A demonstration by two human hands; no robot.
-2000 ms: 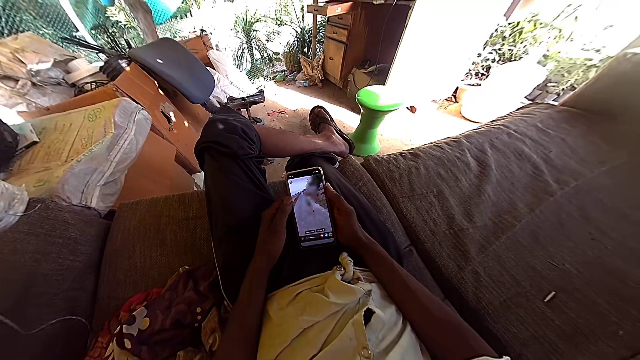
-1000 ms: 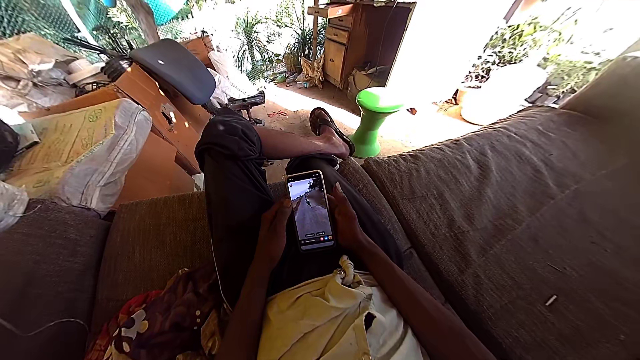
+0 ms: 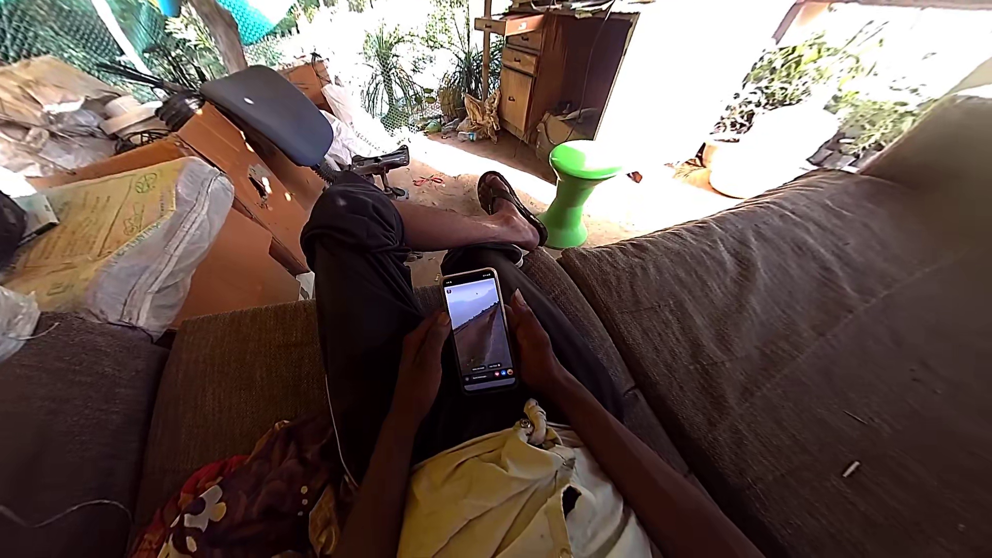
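Observation:
A smartphone [image 3: 479, 329] with a lit screen is held upright above my lap, between both hands. My left hand [image 3: 422, 360] grips its left edge, the thumb lying along the side. On the other edge, my right hand [image 3: 535, 341] holds it with the thumb pointing up. The screen shows an outdoor scene with a pale sky and a brown ground. Beneath the phone are my dark trousers [image 3: 360, 287], and a pale yellow shirt [image 3: 488, 496] covers my waist. The fingers behind the phone are hidden.
I sit on a brown fabric sofa [image 3: 775, 333]. A green plastic stool [image 3: 572, 201] stands beyond my sandalled foot. Cardboard boxes [image 3: 225, 271], a plastic-wrapped package [image 3: 147, 240] and a dark chair seat [image 3: 271, 112] are at left. Patterned cloth [image 3: 256, 496] lies beside me; a wooden desk [image 3: 542, 70] stands behind.
The picture on the phone's screen has changed. Both hands keep their hold on the phone in about the same place.

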